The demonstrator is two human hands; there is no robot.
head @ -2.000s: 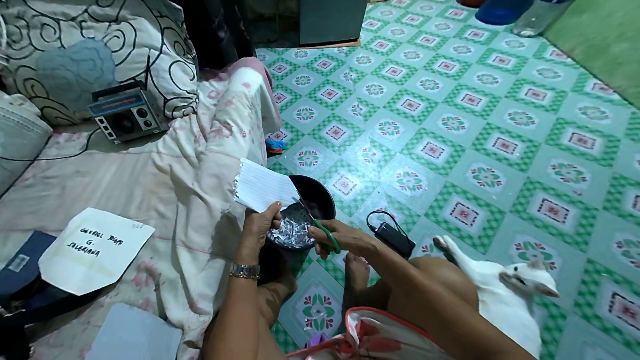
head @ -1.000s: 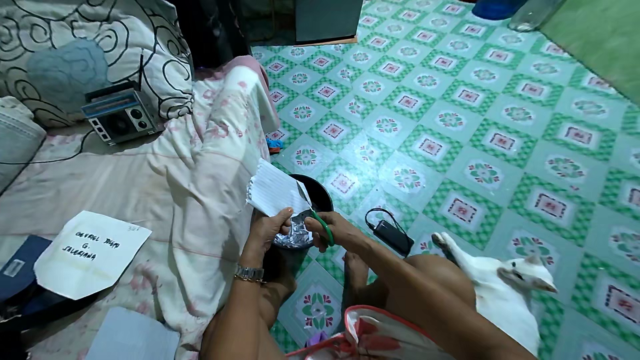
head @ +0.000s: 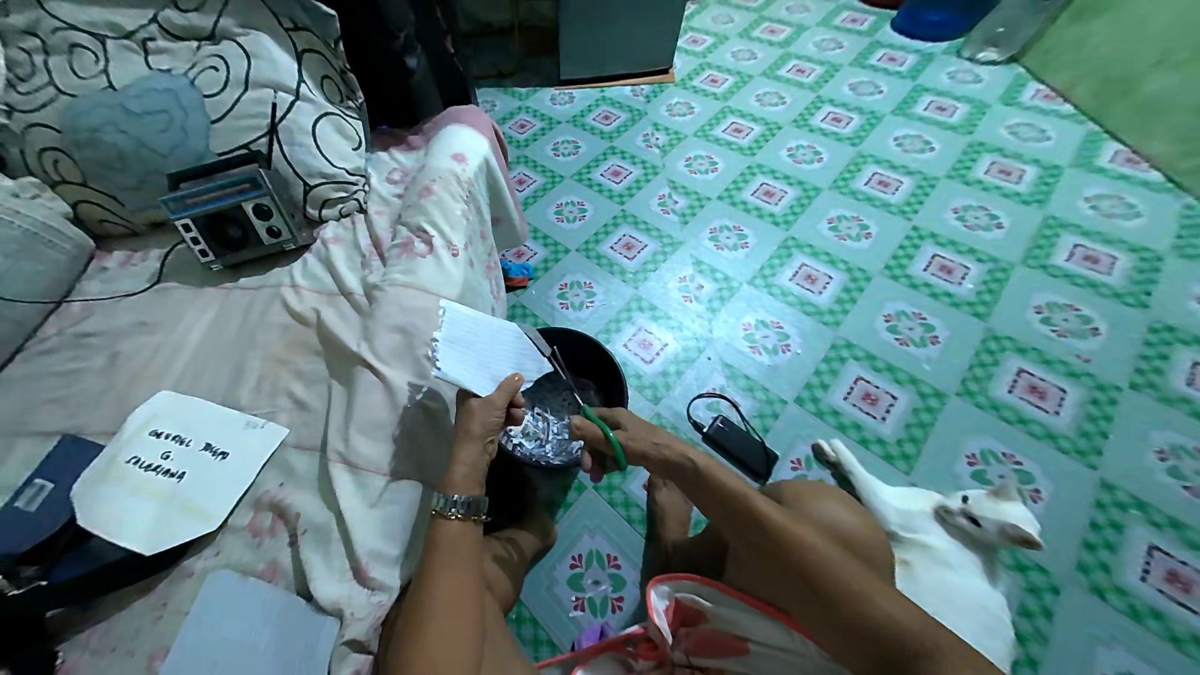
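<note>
My left hand [head: 489, 417] grips the lower edge of a lined sheet of paper [head: 483, 347] with a ragged left edge. In my right hand [head: 623, 441] are scissors with green handles [head: 611, 437], their blades parted and pointing up and left at the paper's right edge. Below both hands stands a round black bin [head: 611, 364], with many small shiny cut scraps [head: 542, 434] in it. A metal-band watch [head: 460, 506] is on my left wrist.
A bed with a floral sheet [head: 281, 347] at left holds a radio [head: 234, 220], a paper bearing handwriting [head: 178, 469] and another sheet [head: 251, 628]. A black power bank with a cable [head: 739, 446] and a white cat [head: 947, 553] lie on the patterned floor at right.
The scissors blades, close together two seconds ago and hidden behind the paper a second ago, now show parted at its edge. My right hand has shifted slightly away from my left.
</note>
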